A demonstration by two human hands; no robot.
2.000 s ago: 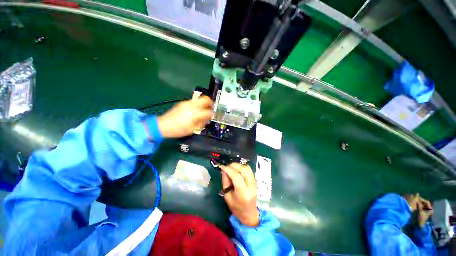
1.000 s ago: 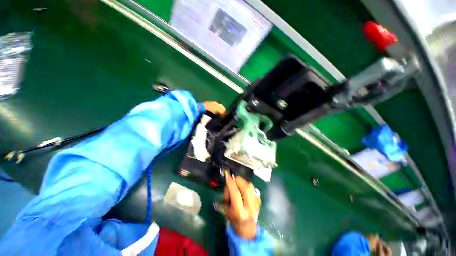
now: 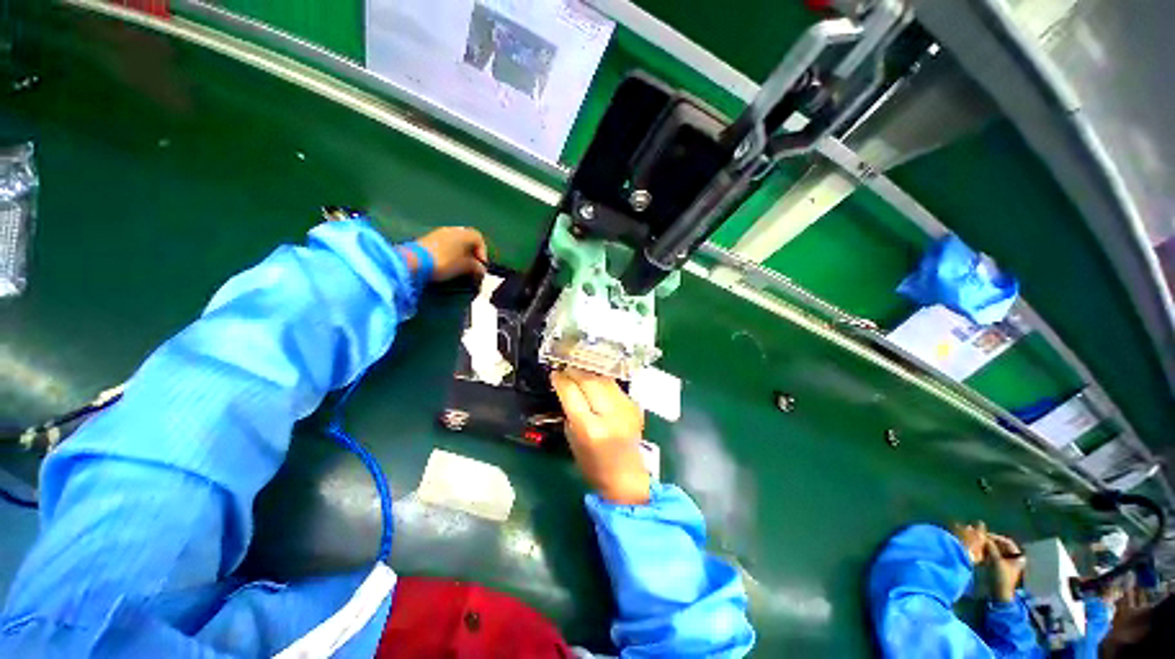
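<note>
The black test fixture stands on the green bench with a small red light on its front. Its pale green plate and clear block sit above the base, below the black clamp lever. My left hand is at the fixture's back left corner, fingers bent; what it touches is too small to tell. My right hand reaches to the front edge of the clear block, its fingertips partly hidden there. A thin dark line shows beside it, unclear if tweezers. No circuit module can be made out. Crumpled cream tape lies on the fixture's left side.
A pale pad lies in front of the fixture, a white card to its right. A blue coiled cord hangs by my left sleeve. A clear bag is far left. Small round parts lie right. A coworker's blue sleeve is lower right.
The clamp lever has swung up from its earlier folded position. My left hand has moved from the clear block to the fixture's back left. My right hand has moved up to the block. The view has shifted.
</note>
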